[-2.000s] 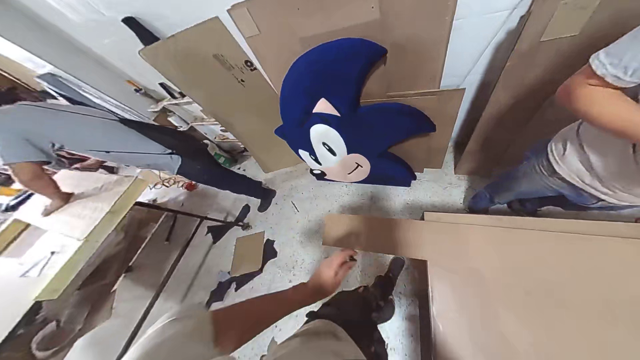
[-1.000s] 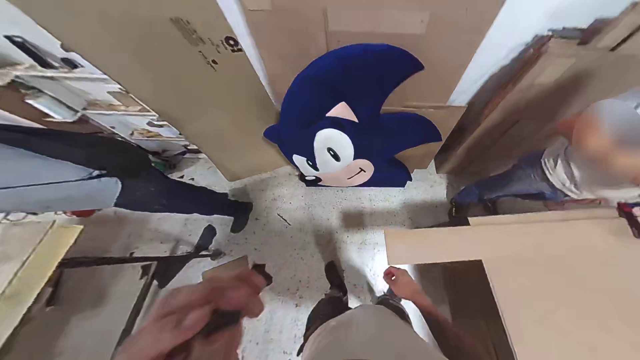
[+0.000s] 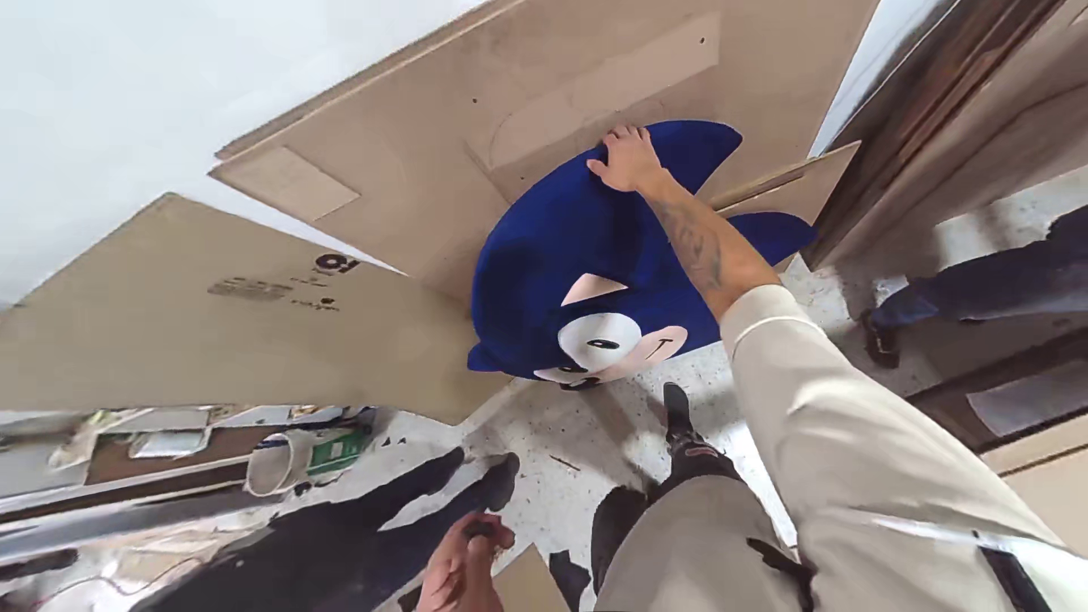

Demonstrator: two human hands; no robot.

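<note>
A large blue cartoon-character head cutout (image 3: 552, 246), with white eyes and a pale muzzle, leans against brown boards (image 3: 408, 170). My right hand (image 3: 627, 160) rests on its upper edge, the thumb on the blue face and the fingers at the rim; the fingertips are partly out of sight behind my hand. Low in the view, my left hand (image 3: 466, 561) is curled around a small dark object that I cannot identify. It is well apart from the cutout.
A wide brown board with printing (image 3: 255, 314) leans at the left. Below it are a shelf with a white bucket (image 3: 279, 463) and a green box (image 3: 336, 450). Another person's dark-clad legs (image 3: 340, 544) are at lower left; other legs (image 3: 1003, 280) show at right. A flat brown piece (image 3: 531, 582) lies on the floor.
My right hand has moved up from beside the table edge onto the blue cutout. The view has swung and come closer to the cutout.
</note>
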